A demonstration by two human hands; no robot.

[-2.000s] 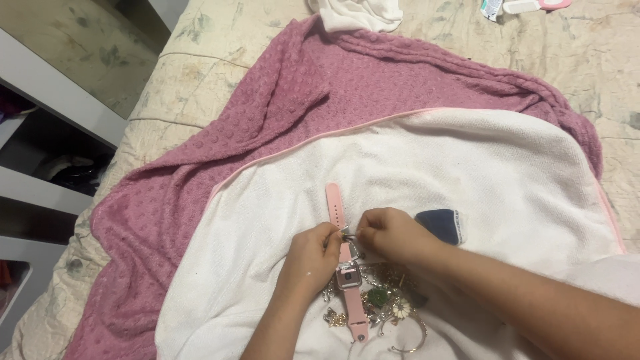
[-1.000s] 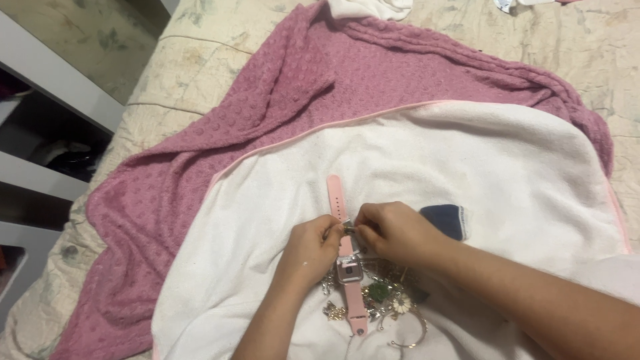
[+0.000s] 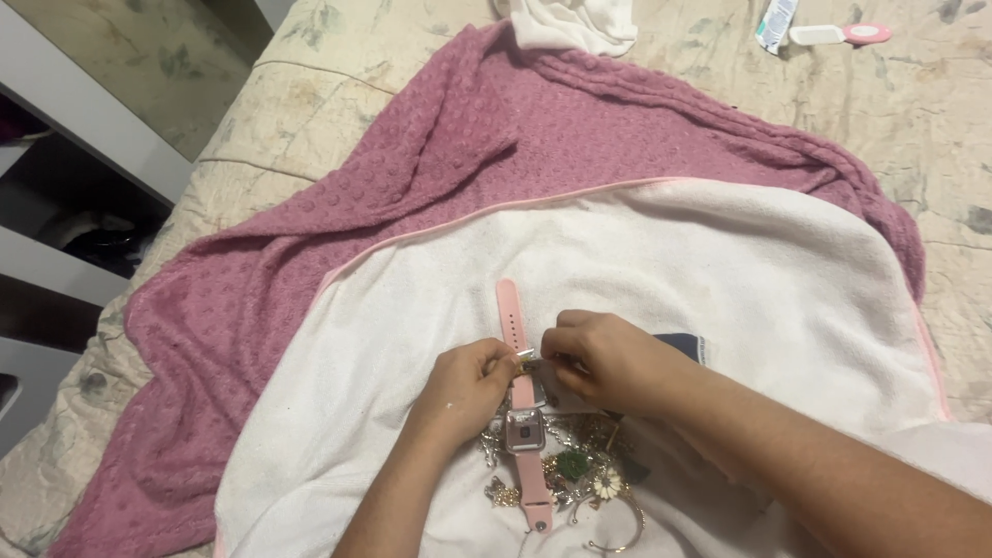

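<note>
My left hand (image 3: 474,387) pinches a small metallic jewelry piece (image 3: 527,358) between thumb and fingertips, over the strap of a pink smartwatch (image 3: 525,430). My right hand (image 3: 608,358) is just right of it, fingers curled; whether something thin is between its fingertips cannot be told. The watch lies lengthwise on a white towel, its back facing up. Around it is a heap of tangled jewelry, with a green piece (image 3: 572,463), a white flower piece (image 3: 607,483), gold chains (image 3: 504,492) and an open gold bangle (image 3: 642,521). A dark blue cloth item (image 3: 682,346) is partly behind my right hand.
The white towel (image 3: 418,310) with pink edging lies over a pink dotted blanket (image 3: 434,139) on a floral bedspread (image 3: 930,155). White cloth (image 3: 573,23), a small packet (image 3: 775,27) and a pink-and-white brush (image 3: 841,34) are at the top. White shelving (image 3: 101,147) stands at left.
My right hand has moved slightly away from my left, leaving a gap between their fingertips, which were together a second ago.
</note>
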